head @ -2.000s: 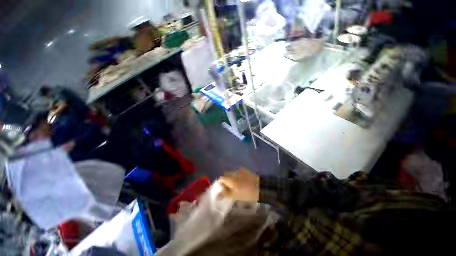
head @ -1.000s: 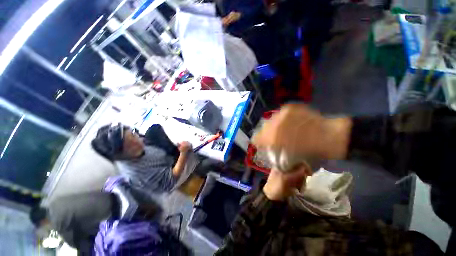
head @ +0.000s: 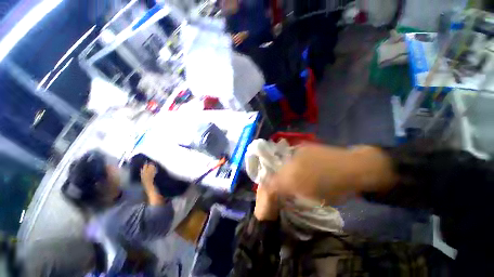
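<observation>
A cream garment (head: 319,217) is bunched at my hands, low and right of the middle. One bunch of it sticks up above the hands and the rest hangs below them. My right hand (head: 330,170) comes in from the right in a dark sleeve. It is blurred and closed on the fabric. My left hand (head: 266,201) comes up from below in a dark patterned sleeve, against my right hand and partly hidden by it. It also grips the fabric. Whether either hand holds a tool cannot be seen.
A person (head: 135,208) in grey sits at the left at a white table (head: 173,135) with a blue edge. A dark bin (head: 216,243) stands below it. A red crate (head: 292,138) is just beyond my hands. A green crate (head: 382,76) holds beige pieces at the upper right.
The view has swung left from the white sewing table to the seated person, then shifted slightly. My left hand has come into view, and the cream fabric now bunches up above both hands.
</observation>
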